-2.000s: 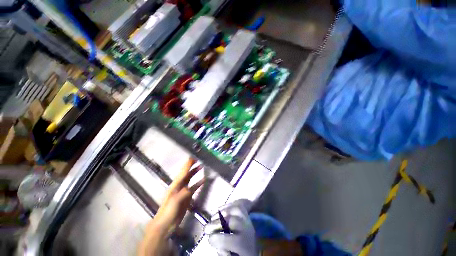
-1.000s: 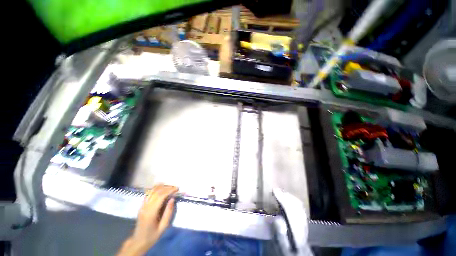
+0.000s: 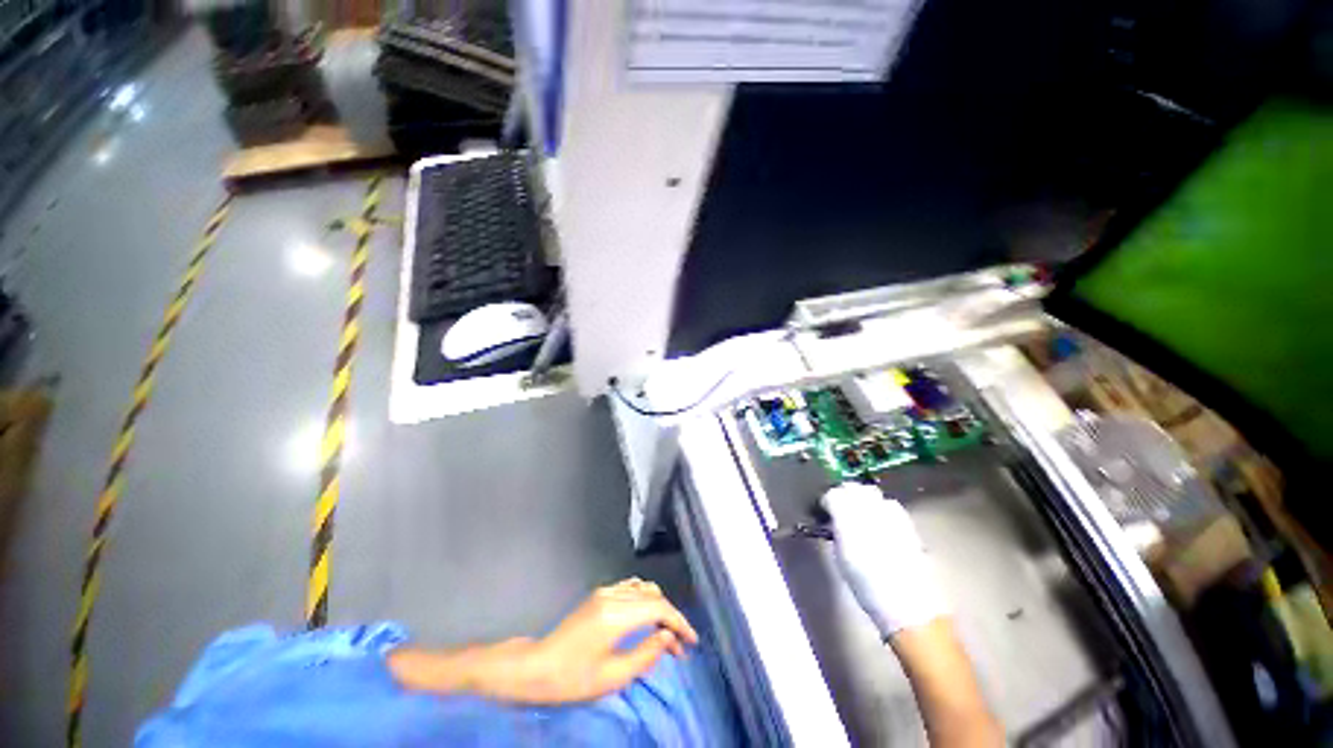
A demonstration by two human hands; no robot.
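Note:
A green circuit board (image 3: pixel 863 433) crowded with parts sits in a dark flat carrier (image 3: pixel 797 494) on the conveyor. My right hand (image 3: pixel 882 563), in a white glove, is at the carrier's near edge, just below the board. A thin dark pen-like tool (image 3: pixel 804 531) sticks out to the left of its fingers; the grip is blurred. My left hand (image 3: pixel 614 643), bare, is left of the conveyor rail over my blue sleeve, fingers loosely bent and holding nothing.
A pale metal rail (image 3: pixel 768 599) runs along the conveyor's left side. A white machine post (image 3: pixel 629 219) stands beyond. A keyboard (image 3: pixel 475 234) and white mouse (image 3: pixel 493 333) lie on a shelf. Right are a fan (image 3: pixel 1126 468) and a green screen (image 3: pixel 1228 278). Yellow-black tape (image 3: pixel 339 395) marks the floor.
The view has swung left to the board at the conveyor's other end. My gloved right hand has reached to its carrier. My left hand has come off the front rail.

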